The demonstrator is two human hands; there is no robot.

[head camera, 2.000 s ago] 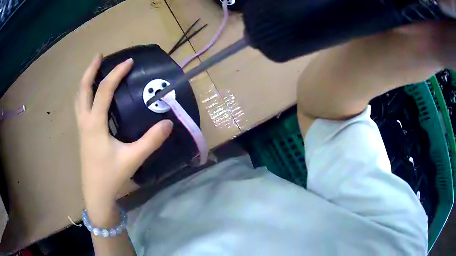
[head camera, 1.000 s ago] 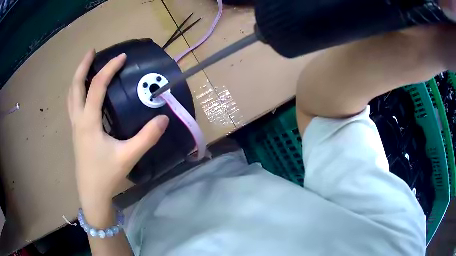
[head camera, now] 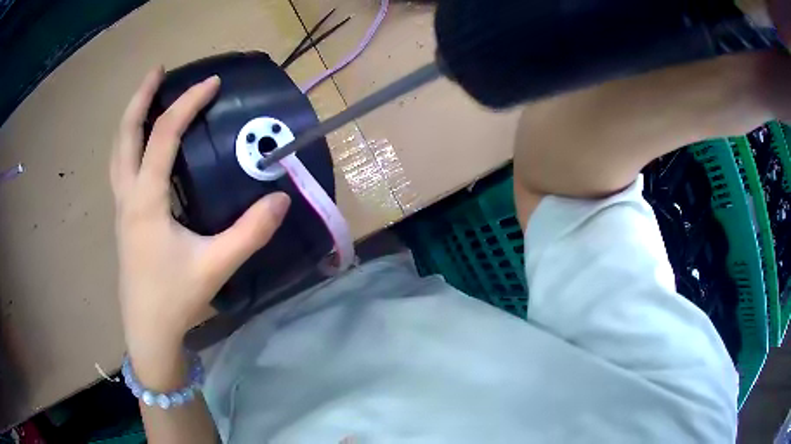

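A black wheel-shaped housing [head camera: 247,87] rests on its side near the front edge of the cardboard bench top. A white flange [head camera: 252,149] with dark holes faces up on it. A pink-lilac ribbon cable [head camera: 323,206] comes out at the flange and hangs towards my lap. My left hand [head camera: 186,199] grips the housing from the left, fingers over the top and thumb below the flange. My right hand [head camera: 778,16] is mostly cut off at the upper right edge, around the black electric screwdriver [head camera: 590,48]. The long bit touches a lower hole of the flange.
Taped cardboard [head camera: 69,243] covers the bench. Crossed thin dark sticks [head camera: 321,39] and another pink cable [head camera: 360,48] lie behind the housing. Green crates [head camera: 746,260] stand at the right, with dark parts inside. Another cable end [head camera: 13,172] lies at the left edge.
The bit tip has moved from the flange's centre area to its lower hole. The housing and my left hand appear slightly further up and left in the picture.
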